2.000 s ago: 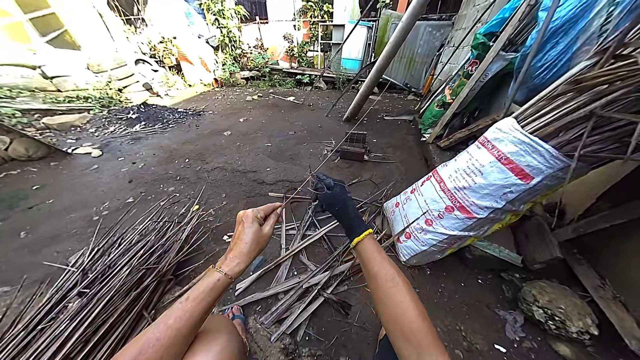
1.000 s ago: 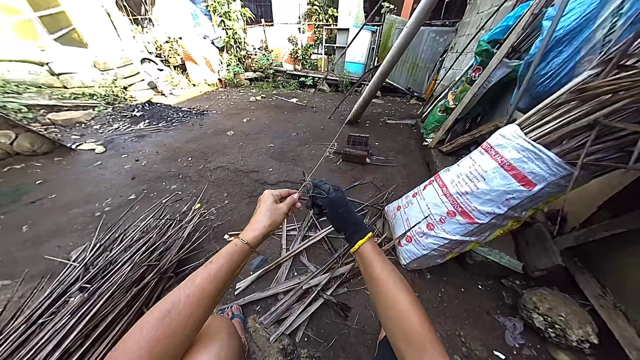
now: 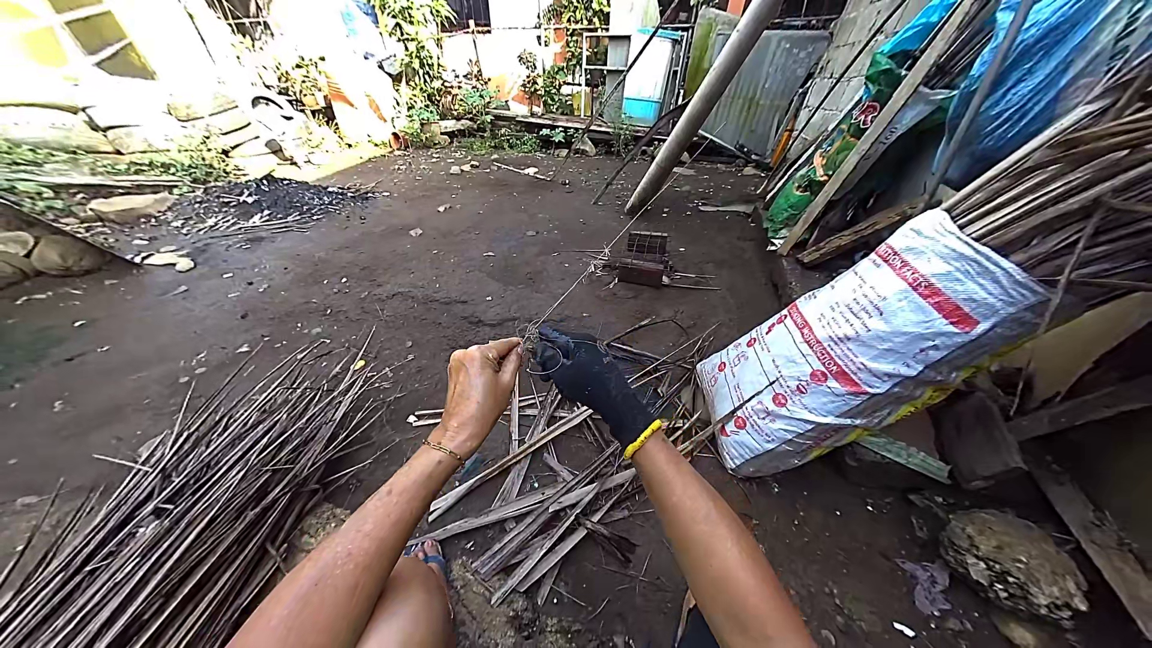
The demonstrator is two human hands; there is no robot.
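Note:
My bare left hand [image 3: 481, 387] pinches a thin tangled strand, thumb against forefinger, near the middle of the head view. Touching or nearly touching it is my right hand [image 3: 580, 364], in a black glove with a yellow cuff, closed on the same knotted strand [image 3: 531, 337]. A wire-like loop shows at the gloved fingers. From the hands a thin line [image 3: 570, 290] runs up and away toward a slanted pole [image 3: 702, 108], with small knotted tufts along it. Whether it is string, wire or fibre I cannot tell.
Thin dry sticks [image 3: 216, 495] are heaped at left, and flat dry stalks [image 3: 540, 504] lie below my hands. At right, a printed white woven sack [image 3: 855, 351] leans near a rock [image 3: 1012, 562]. A rusty metal object [image 3: 642, 261] sits on the dirt ahead.
My hands have come together at the strand; two seconds ago the left was lower and apart from the right, with a long thin strip slanting up between them.

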